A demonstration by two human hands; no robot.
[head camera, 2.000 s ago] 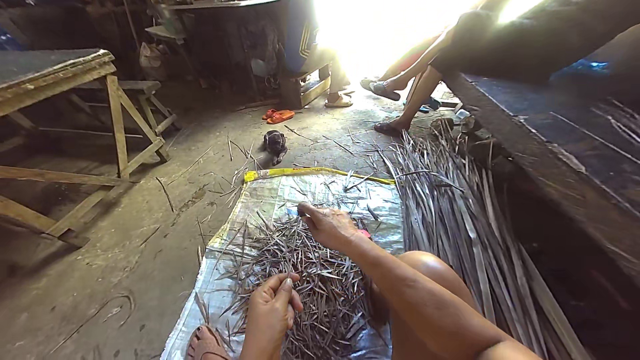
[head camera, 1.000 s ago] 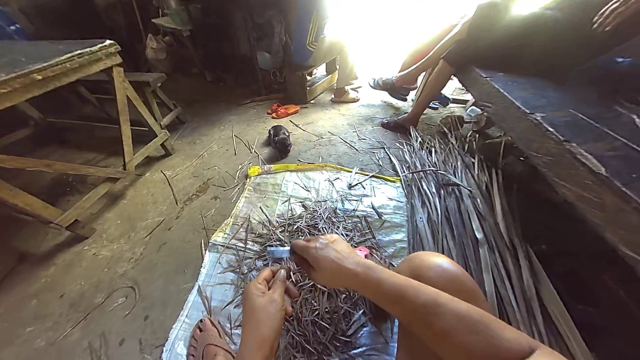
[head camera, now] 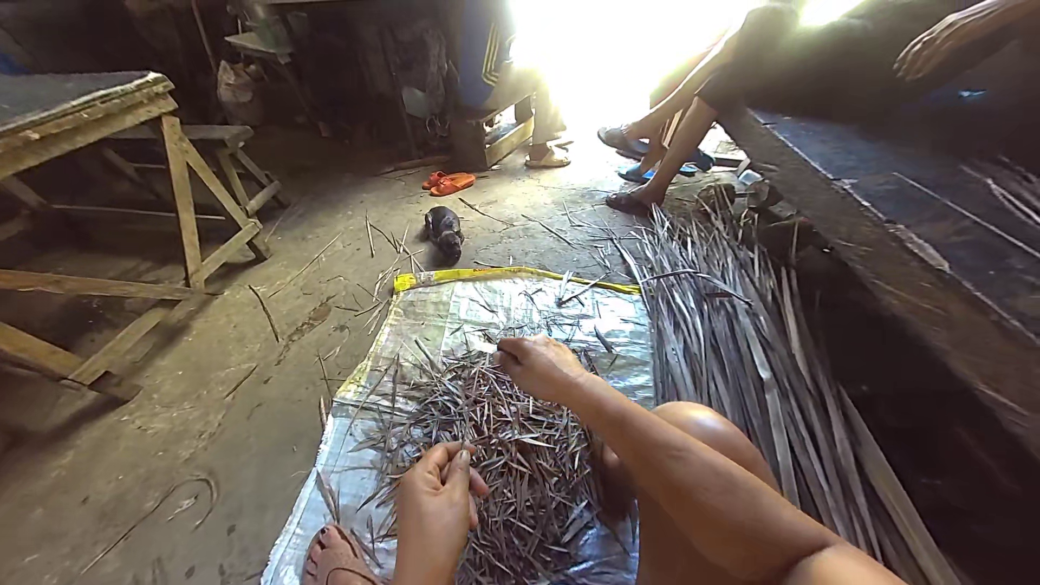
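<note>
My left hand [head camera: 443, 496] is over the lower part of a pile of short dried leaf pieces [head camera: 528, 463], its thumb and forefinger pinched on what looks like a thin strip. Above the pile's upper edge, my right hand [head camera: 543, 367] is closed on a small pale object [head camera: 485, 346], perhaps a blade; its kind cannot be told. The pile lies on a woven plastic sack [head camera: 439, 317] with a yellow edge. To the right of the sack lies a bundle of long dried leaf strips [head camera: 723, 341].
A small dark animal [head camera: 444, 231], likely a puppy, lies beyond the sack, near orange slippers [head camera: 449, 183]. Wooden trestle tables [head camera: 89, 101] stand at left. A person's legs [head camera: 682, 146] hang beside the dark platform [head camera: 894, 211] at right; another person's foot [head camera: 548, 154] is at back.
One second ago my hands were close together at a pale bluish object; now they are apart, with my right hand farther up over the sack. A co-worker's hand shows more at the upper right.
</note>
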